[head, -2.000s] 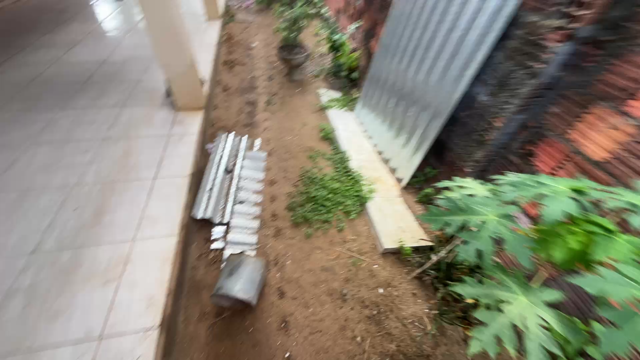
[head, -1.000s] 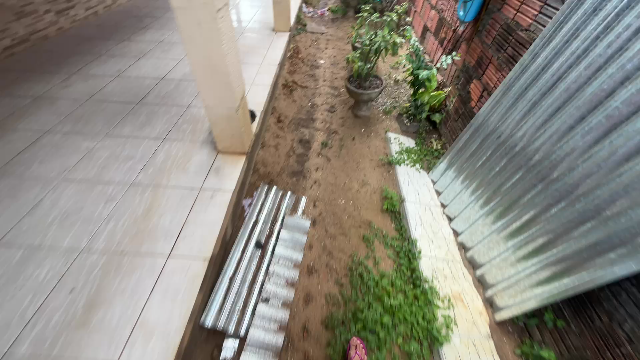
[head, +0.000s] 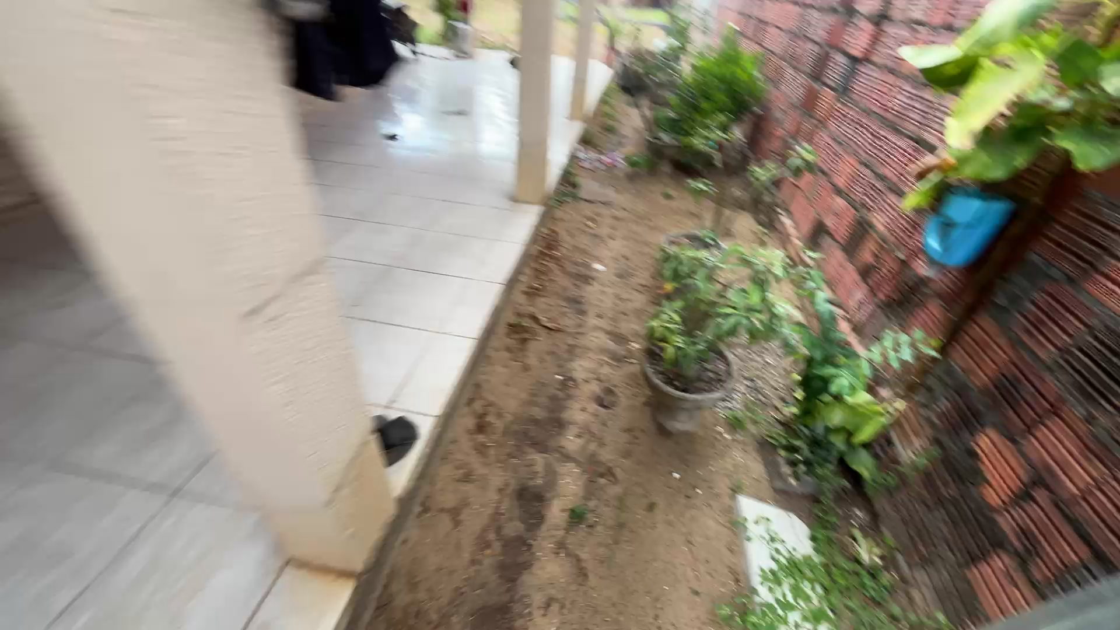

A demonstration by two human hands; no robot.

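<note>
Neither my left hand nor my right hand shows in the head view. A bare dirt strip [head: 560,437] runs ahead between a tiled porch and a brick wall. On the dirt stands a grey plant pot [head: 687,389] with a leafy plant in it. A pale slab [head: 774,542] lies at the lower right, partly covered by green weeds. Beside the foot of the near pillar rests a dark object [head: 395,437], too blurred to name. A blue pot [head: 967,226] hangs by the brick wall under broad leaves.
The near pillar [head: 227,262] fills much of the left, on the porch floor [head: 411,289]. A second pillar [head: 534,114] stands farther along the edge. The brick wall [head: 1015,420] bounds the right. Dark cloth [head: 341,44] hangs at the top left; bushes [head: 709,96] grow farther back.
The view has moved forward along the strip and tilted up. The stacked metal sheets on the dirt have left the view, and the near pillar and potted plant appear closer.
</note>
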